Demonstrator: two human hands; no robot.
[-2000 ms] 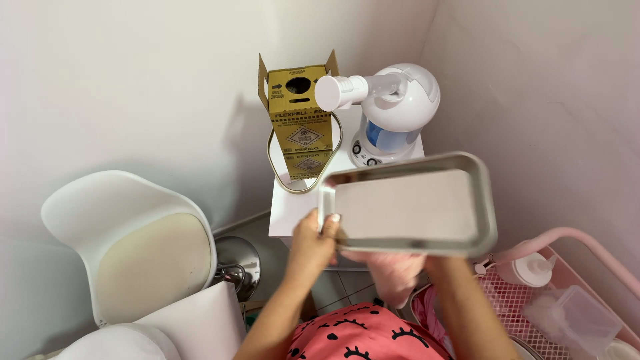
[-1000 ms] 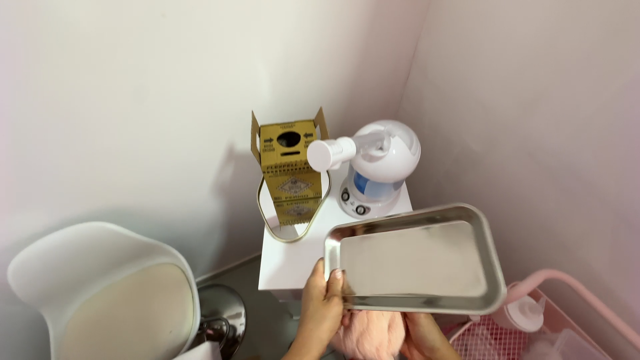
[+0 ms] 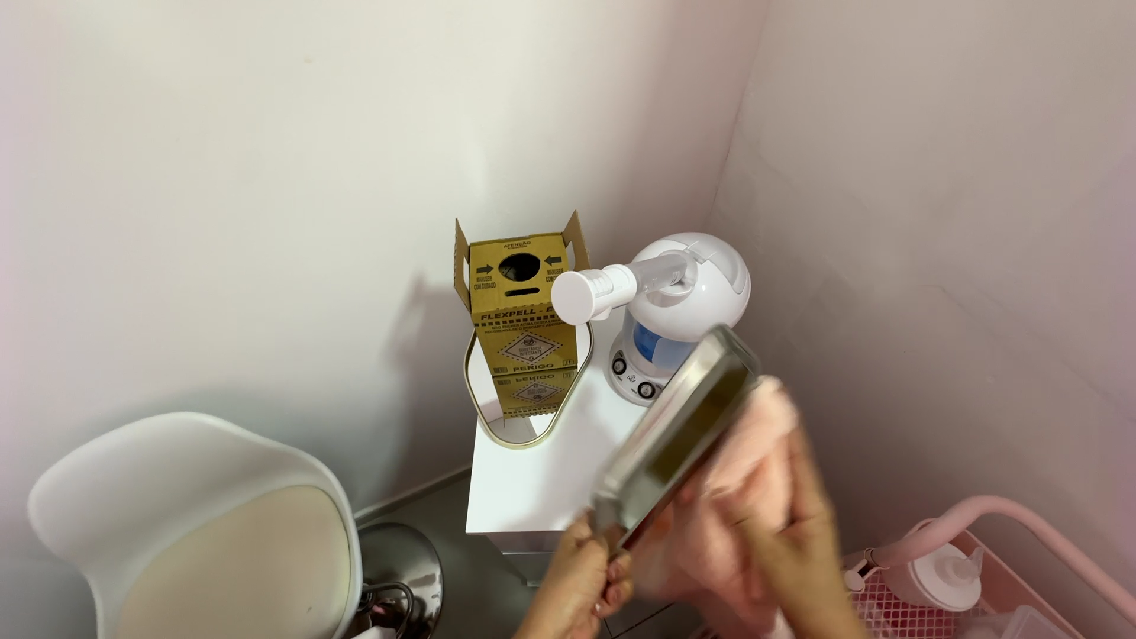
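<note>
My left hand (image 3: 586, 577) grips the lower end of a shiny metal tray (image 3: 679, 430), which is tilted up on its side. My right hand (image 3: 794, 532) holds a pink cloth (image 3: 745, 479) against or close to the tray's right side; blur hides the exact contact. Just beyond the tray, a white facial steamer (image 3: 697, 293) stands on a white cabinet (image 3: 515, 497). To its left are a yellow cardboard sharps box (image 3: 524, 306) with raised side flaps and a gold-rimmed mirror (image 3: 486, 413) that reflects the box.
A white chair with a beige seat (image 3: 244, 568) stands at the lower left, beside a round chrome base (image 3: 417, 568). At the lower right is a pink trolley (image 3: 1003, 515) holding a white-lidded bottle (image 3: 941, 577). Walls meet in a corner behind the cabinet.
The tray has turned from lying nearly flat, inside facing up, to standing tilted on its side. My right hand and the cloth have come out from under it to its right side.
</note>
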